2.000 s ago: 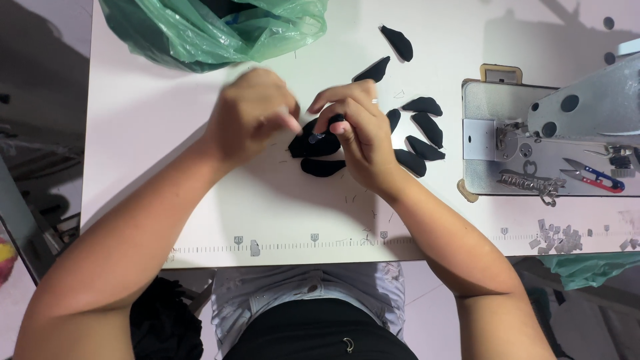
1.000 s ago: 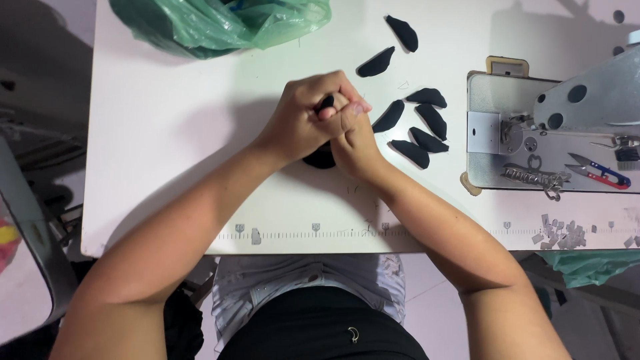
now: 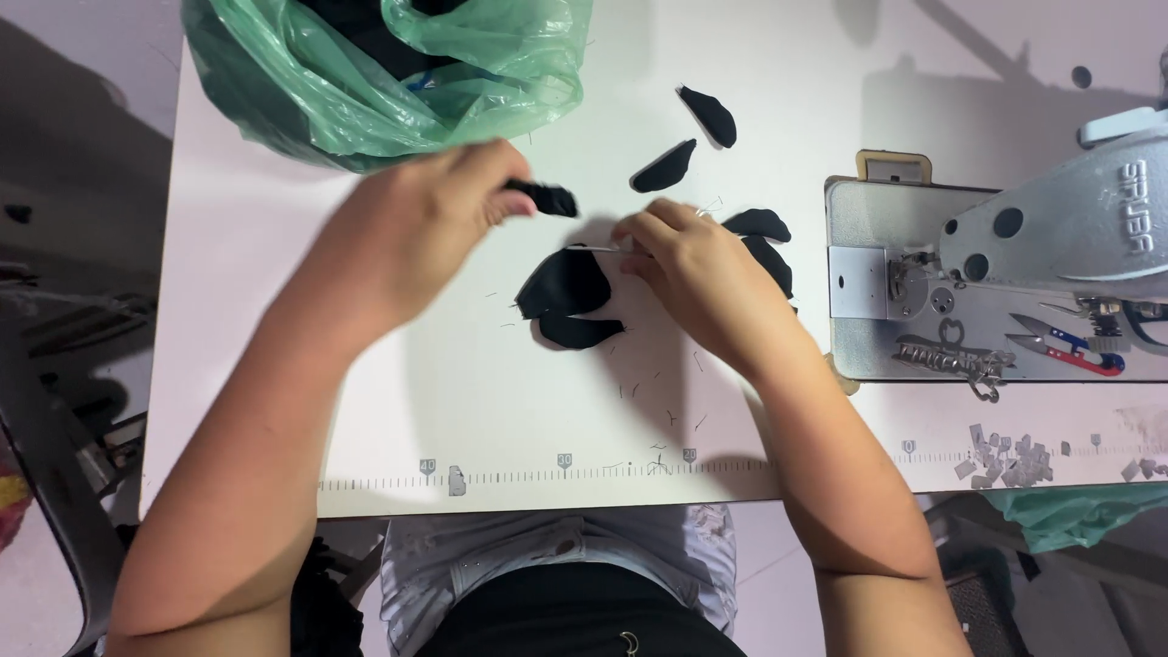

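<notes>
My left hand [image 3: 456, 201] pinches a small rolled black fabric piece [image 3: 547, 198] between thumb and fingers, above the white table. My right hand [image 3: 680, 242], at the centre right, has its fingers bent around one end of a thin, light, rod-like tool [image 3: 595, 248]. The tool's other end lies at the top edge of a black fabric piece [image 3: 566, 285]. Just below is a curved black piece [image 3: 581, 330]. Two leaf-shaped black pieces [image 3: 709, 117] lie farther back, and others [image 3: 757, 224] are partly hidden behind my right hand.
A green plastic bag [image 3: 511, 100] holding dark fabric is at the back left. On the right stands a sewing machine [image 3: 1077, 210], with red-and-blue thread snips [image 3: 1072, 351] on its metal bed. A printed ruler [image 3: 511, 476] runs along the front edge. Thread bits and small grey scraps [image 3: 1008, 459] lie about.
My hands, clasped together one second ago, are now apart. The left holds the rolled black piece away to the left. The black pieces under the hands are now more visible.
</notes>
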